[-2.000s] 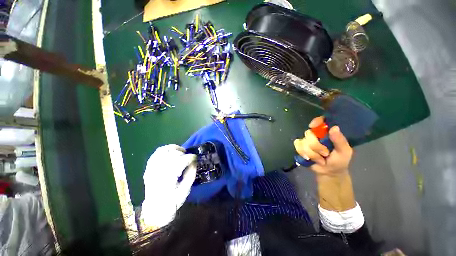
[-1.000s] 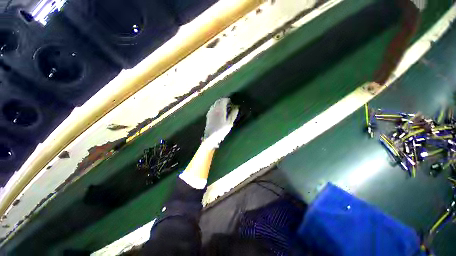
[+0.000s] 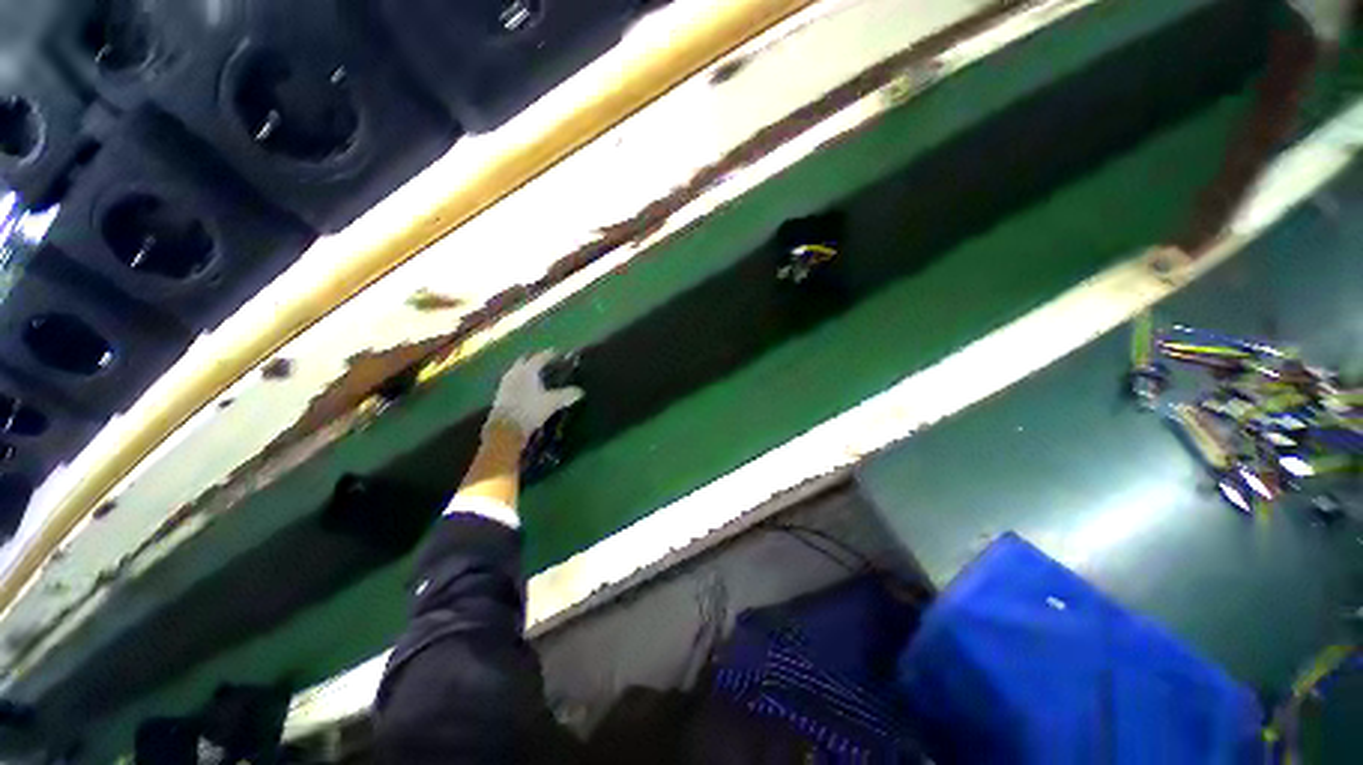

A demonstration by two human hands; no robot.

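My left hand, in a white glove, is over the dark green conveyor belt. Its fingers are at a small dark cluster of wired pieces on the belt; blur hides whether they grip any. A black housing with a small yellow mark or wire on it lies farther up the belt. Another dark housing lies down the belt to the left. My right hand is out of the picture.
Black trays with round recesses stand beyond the worn cream rail. A near rail borders the bench. The blue cloth and loose wired components are at right. Dark shapes sit at the lower left.
From the bench, the view has swung left to the conveyor. Since one second ago my left hand has come away from the black housing and moved down the belt to the wired cluster.
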